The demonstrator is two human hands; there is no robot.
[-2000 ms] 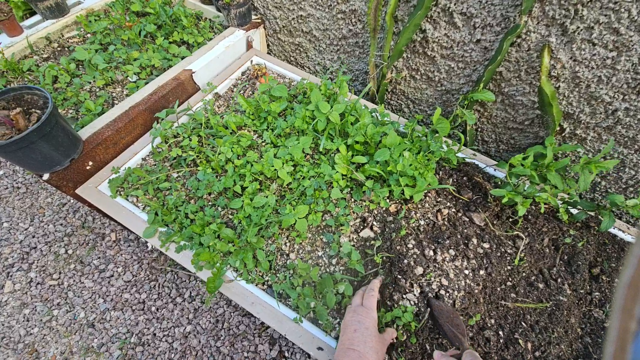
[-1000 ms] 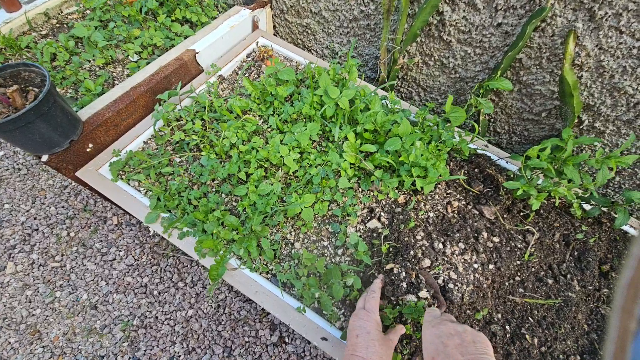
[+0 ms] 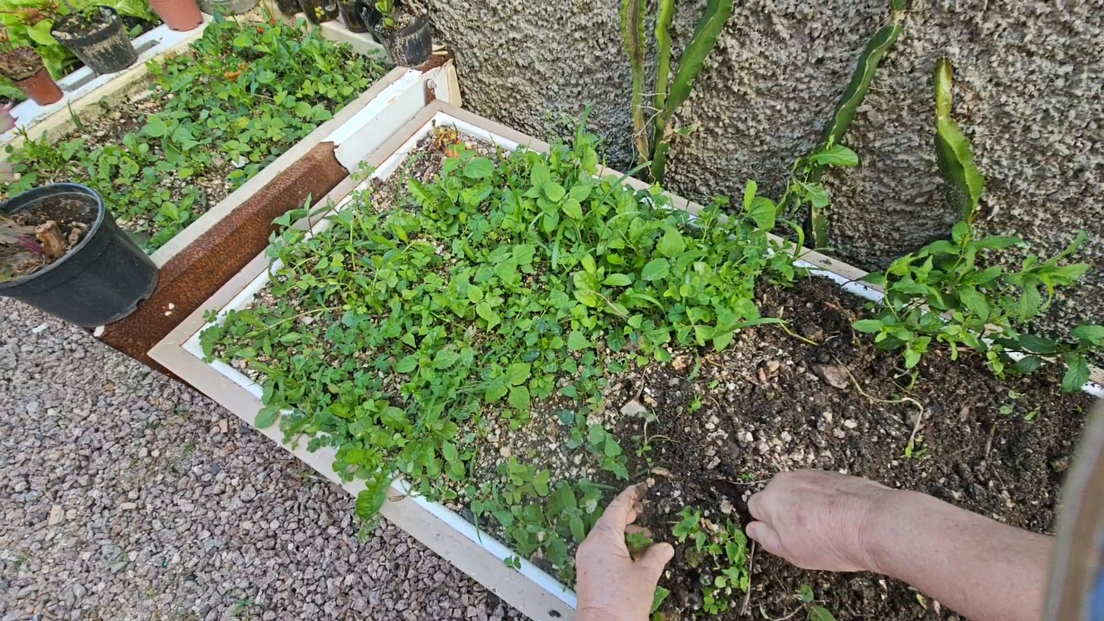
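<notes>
My left hand point(image 3: 617, 556) is at the bottom of the raised bed, thumb and fingers apart, touching the soil beside small green weeds point(image 3: 716, 552). To its right my right hand point(image 3: 815, 517) is closed low over the dark soil point(image 3: 862, 388). The hand trowel seen by this hand earlier is mostly hidden now, under the fist and in the soil. Dense leafy weeds point(image 3: 517, 285) cover the left and middle of the bed.
A pale frame point(image 3: 466, 539) edges the bed, with gravel point(image 3: 129, 483) outside. A black pot point(image 3: 95, 267) stands on a rusty metal edge point(image 3: 233, 250) at left. Behind are a rough wall point(image 3: 759, 112), upright cactus stems point(image 3: 957, 155) and a leafy plant point(image 3: 975, 293). A second planted bed point(image 3: 198, 121) lies upper left.
My right hand has come in from the bottom edge to the soil right of the small weeds. The trowel blade, visible two seconds ago, is now mostly out of sight. My left hand stays near the same spot.
</notes>
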